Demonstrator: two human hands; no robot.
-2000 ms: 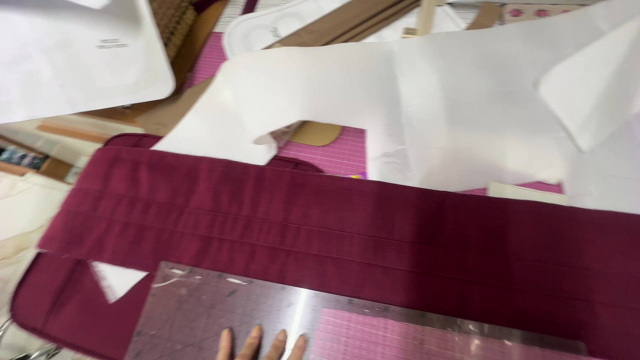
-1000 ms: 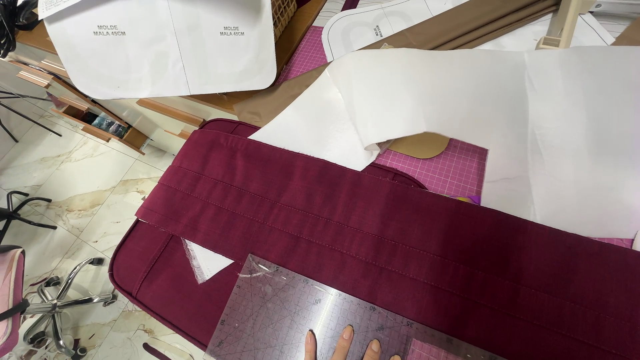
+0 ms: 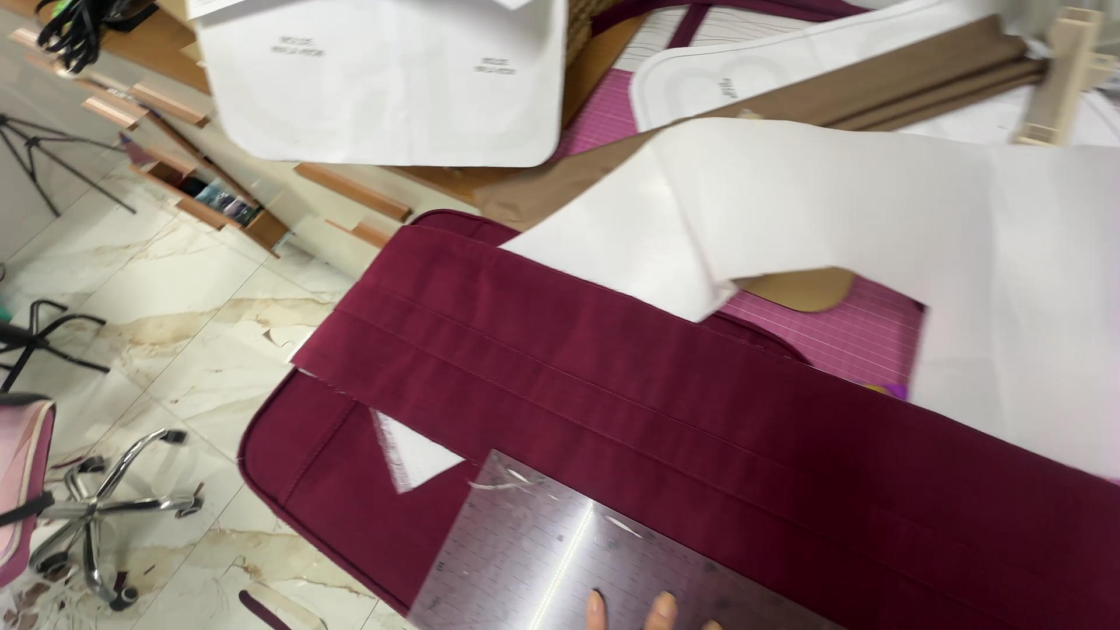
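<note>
Fingertips of what appears to be my left hand (image 3: pixel 661 611) rest spread on a clear acrylic quilting ruler (image 3: pixel 577 556) at the bottom edge; the rest of the hand is out of frame. The ruler lies partly on a long burgundy fabric strip (image 3: pixel 612 359) with stitched lines running lengthwise. Beneath the strip is a burgundy fabric panel (image 3: pixel 350 516) with rounded, piped corners. A small white triangular piece (image 3: pixel 420 455) shows beside the ruler's upper left corner. My right hand is not in view.
Large white paper (image 3: pixel 831 201) spreads behind the strip, over a pink cutting mat (image 3: pixel 840 341) and brown fabric (image 3: pixel 840 92). A white paper pattern (image 3: pixel 385 87) lies at the upper left. Open drawers (image 3: pixel 210 197) and a wheeled chair base (image 3: pixel 114 503) stand left of the table.
The view has swung left, showing more floor and the chair. Fewer of my fingers show at the bottom edge than two seconds ago; they are still on the ruler.
</note>
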